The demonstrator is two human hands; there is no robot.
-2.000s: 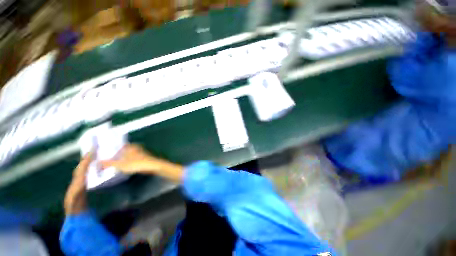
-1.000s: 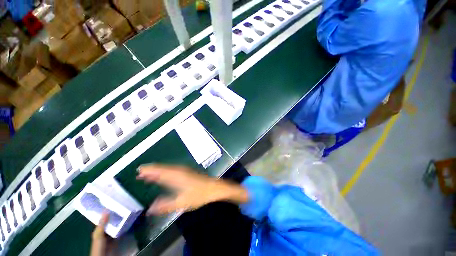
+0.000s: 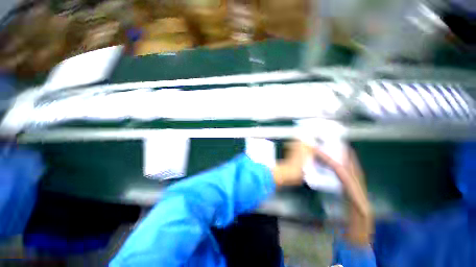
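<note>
The frame is badly blurred. A white insert stack [image 3: 324, 164] is between my two hands at the near rail, right of centre. My left hand [image 3: 293, 161] is on its left side, with my blue-sleeved arm reaching across from the lower left. My right hand [image 3: 356, 190] is around its right side, with fingers over the front. A second white stack [image 3: 166, 157] sits on the green surface further left, with no hand on it. A narrower white stack [image 3: 262, 151] lies between them, partly hidden by my left sleeve.
A long row of white trays [image 3: 209, 104] runs along the line behind the white rail [image 3: 219, 132]. A white panel [image 3: 86, 68] is at the back left, with brown cartons [image 3: 167, 35] beyond. Blue-clothed people [image 3: 18, 187] are at both side edges. Blurred posts rise at the upper right.
The view has swung round and blurred. My hands have left the left-hand stack and moved right along the line, where both now hold the right-hand stack.
</note>
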